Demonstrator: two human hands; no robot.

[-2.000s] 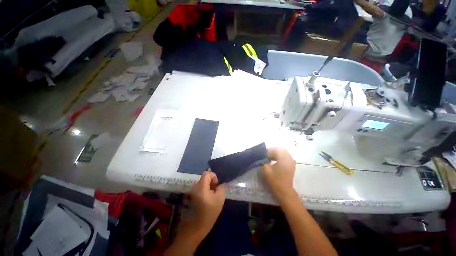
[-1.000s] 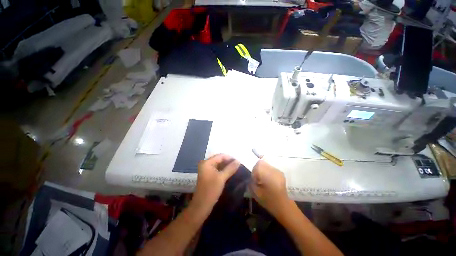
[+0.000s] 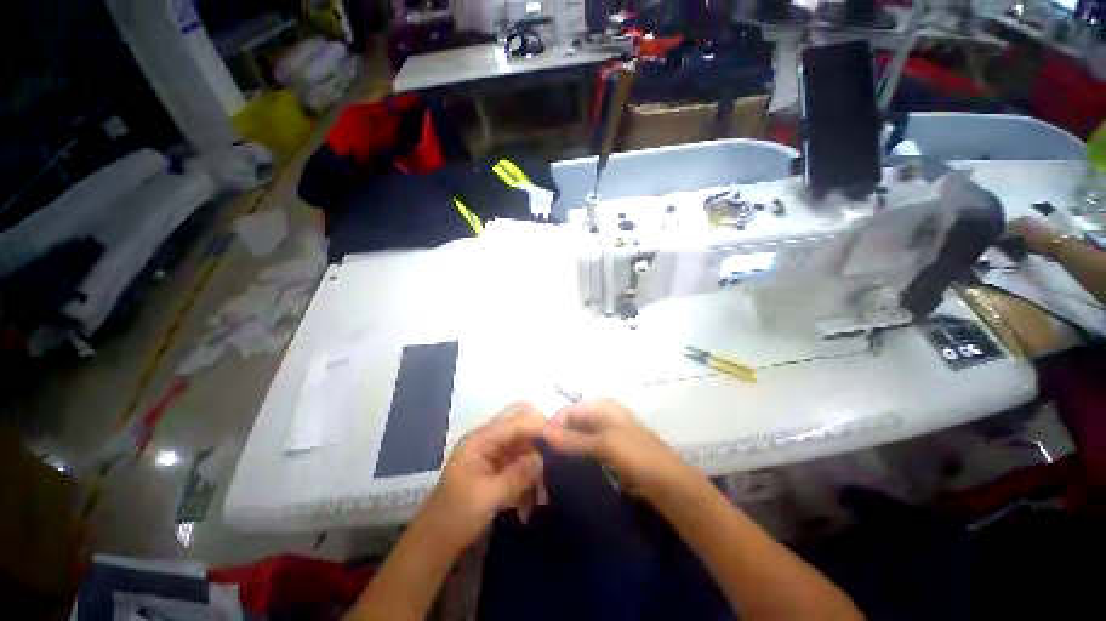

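Observation:
My left hand (image 3: 491, 463) and my right hand (image 3: 606, 439) meet at the table's front edge, fingertips pinched together on a small piece of cloth. The fingers mostly hide it; a pale end (image 3: 541, 495) hangs below my left hand. A small greyish sliver (image 3: 568, 394) shows just above the fingertips; I cannot tell whether it is held. A dark rectangular cut panel (image 3: 416, 410) lies flat on the white table (image 3: 497, 309), left of my hands. Yellow-handled thread snips (image 3: 724, 364) lie on the machine bed.
The white sewing machine (image 3: 728, 261) stands behind and right of my hands. A thin white slip (image 3: 325, 400) lies at the table's left. A dark garment pile with yellow stripes (image 3: 400, 218) is behind the table. Another person's arm (image 3: 1067, 252) shows at the far right.
The dark flap stretched between both hands earlier is no longer visible as a flat piece; my hands have closed together near the edge. The view has turned to the right.

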